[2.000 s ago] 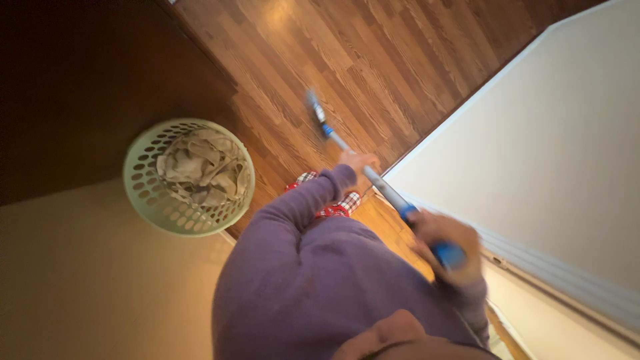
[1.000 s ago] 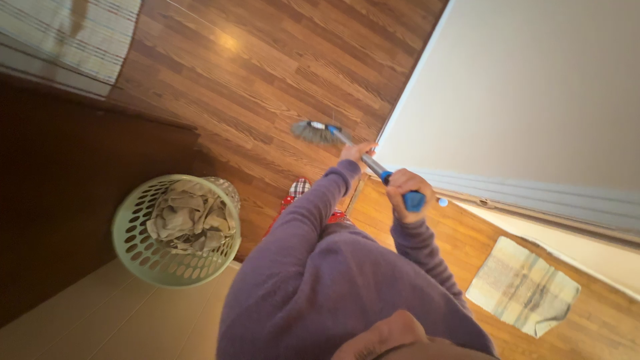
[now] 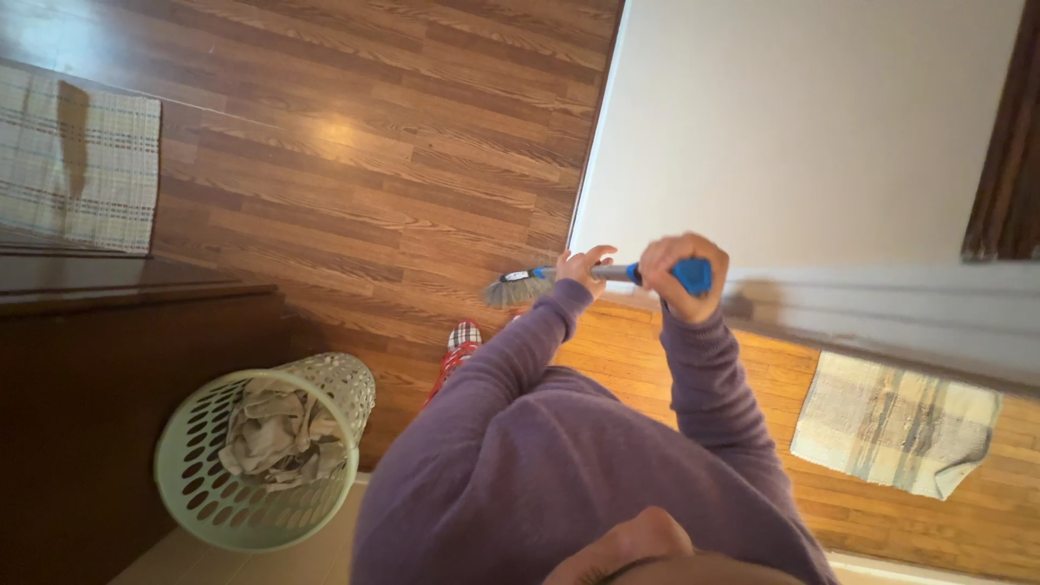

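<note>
A broom with grey bristles [image 3: 516, 291] and a grey and blue handle slants up from the wood floor toward me. My right hand [image 3: 684, 276] is closed round the blue grip near the handle's top end. Lower on the shaft, closer to the bristles, my left hand [image 3: 585, 270] holds the handle, its fingers partly spread. The bristles are over the wood floor [image 3: 390, 162], beside the corner of the white wall; whether they touch it I cannot tell.
A pale green laundry basket [image 3: 341, 422] with crumpled cloth [image 3: 280, 435] stands at lower left, against dark wood furniture [image 3: 122, 406]. A plaid rug [image 3: 122, 171] lies at upper left, another rug [image 3: 894, 422] at right. The white wall [image 3: 772, 138] juts in at upper right. My plaid slipper [image 3: 464, 333] shows below the broom.
The view has turned. The broom, blurred two seconds ago, now shows sharply, its handle lying more level across the view. Both hands have stayed on it.
</note>
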